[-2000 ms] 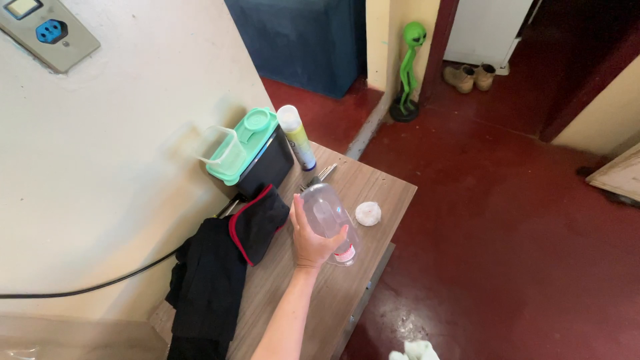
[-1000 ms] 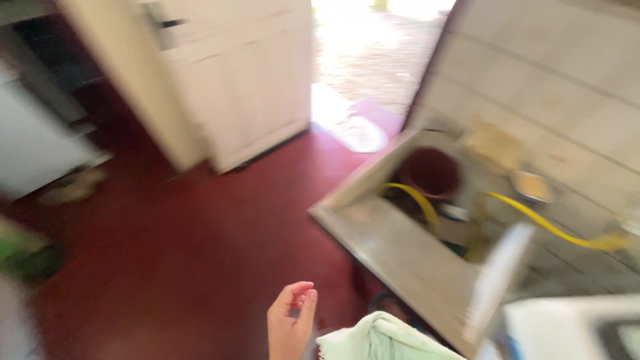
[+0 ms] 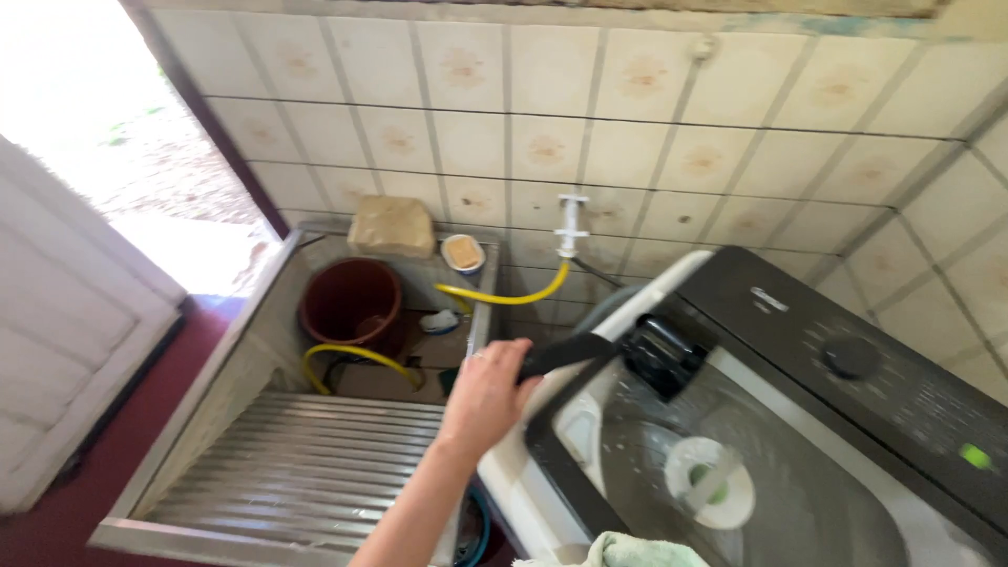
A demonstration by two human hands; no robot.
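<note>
My left hand (image 3: pixel 488 386) reaches in from below, its fingers and thumb closed around the end of a black bar (image 3: pixel 571 352) at the near left corner of a top-loading washing machine (image 3: pixel 850 378). Beyond the bar is a glossy black part (image 3: pixel 663 354) at the machine's opening. Inside the tub, a pale round agitator cap (image 3: pixel 709 482) with a green middle shows, somewhat blurred. A pale green cloth (image 3: pixel 642 551) lies at the bottom edge, and what holds it is out of sight. My right hand is not visible.
Left of the machine is a laundry sink with a ribbed washboard (image 3: pixel 315 465), a dark red bucket (image 3: pixel 352 303) and a yellow hose (image 3: pixel 512 299) from a white tap (image 3: pixel 570 224). A stone-like block (image 3: pixel 391 227) and a soap dish (image 3: pixel 463 253) sit on its back ledge. A white door (image 3: pixel 71 331) stands left.
The view has swung from a wooden table to the sink and washing machine. My left hand, earlier on a clear plastic container, then holding nothing visible, now grips the black bar.
</note>
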